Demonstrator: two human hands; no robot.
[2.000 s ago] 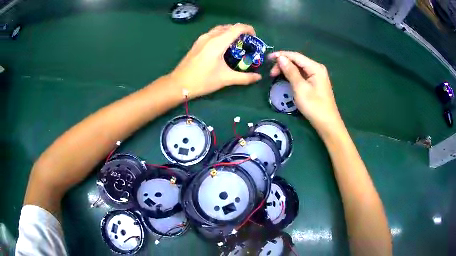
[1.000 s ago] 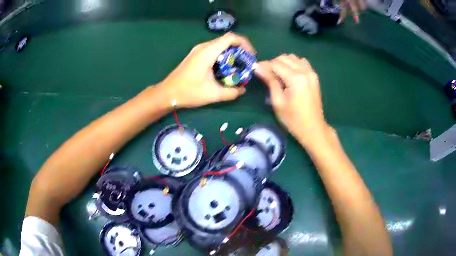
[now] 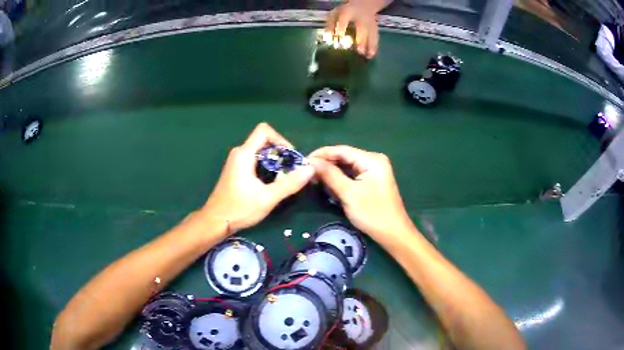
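My left hand holds a short black housing, its open end up, showing a round blue circuit board. My right hand has thumb and fingertips pinched at the board's right edge, on a tiny white piece that looks like a lead connector. A dark round part, mostly hidden, shows under my right hand. Below my hands is a pile of end covers with pale grey faces, black rims, red leads and white connectors.
Across the green belt, another person's hand is at glowing lights. A single cover lies nearer. A cover and black housing stand right of it. A metal rail edges the far side; a pale upright is at right.
The view has tilted up, showing more of the far side. My hands stay together at the board, lower in view. My right fingertips have closed in to the board's edge since the earliest frame.
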